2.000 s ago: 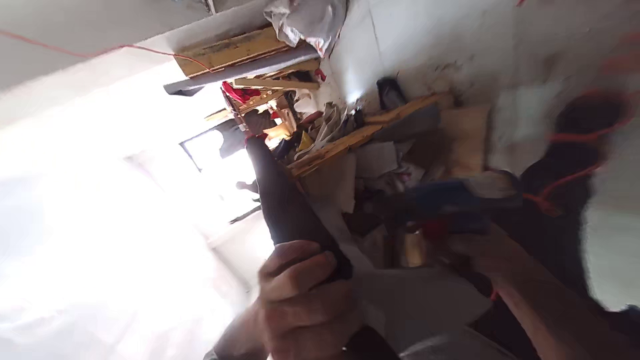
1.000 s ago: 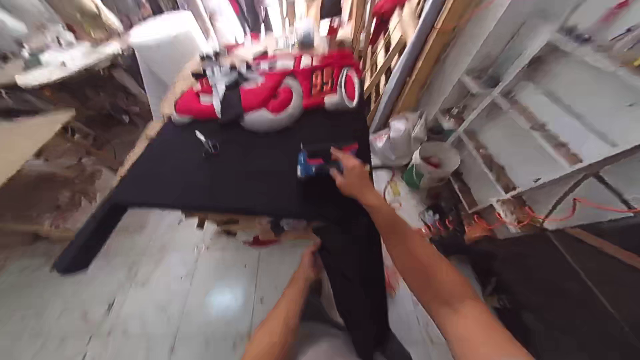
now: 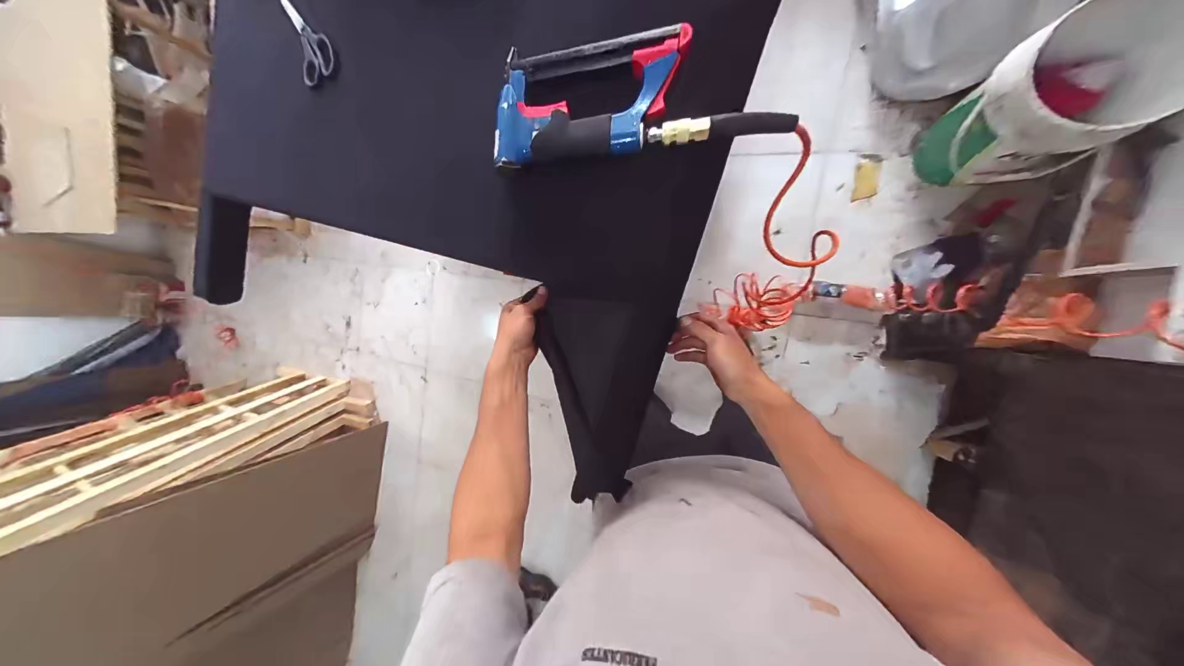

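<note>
Black fabric (image 3: pixel 398 166) covers a wide flat piece with a narrow leg-like part (image 3: pixel 601 370) that tapers toward my body. My left hand (image 3: pixel 521 324) pinches the fabric edge at the inner corner of that part. On its opposite side, my right hand (image 3: pixel 710 347) touches the edge with bent fingers; whether it grips cloth is unclear. A blue and red pneumatic stapler (image 3: pixel 583 106) lies on the black surface, joined by a brass fitting (image 3: pixel 680 131) to an orange air hose (image 3: pixel 772 222). Scissors (image 3: pixel 314 54) rest farther left on the same surface.
Coiled orange hose (image 3: pixel 758 301) lies right of my right hand. A white and green bucket (image 3: pixel 1036 102) stands at upper right beside a filled clear plastic bag (image 3: pixel 953 46). Wooden slat frames (image 3: pixel 222 435) and a brown panel (image 3: pixel 259 527) occupy the lower left. Scraps lie on the floor.
One second ago my right hand held the stapler over the black surface; now the stapler lies there, released, and that hand is at the narrow part's edge. The view has shifted greatly.
</note>
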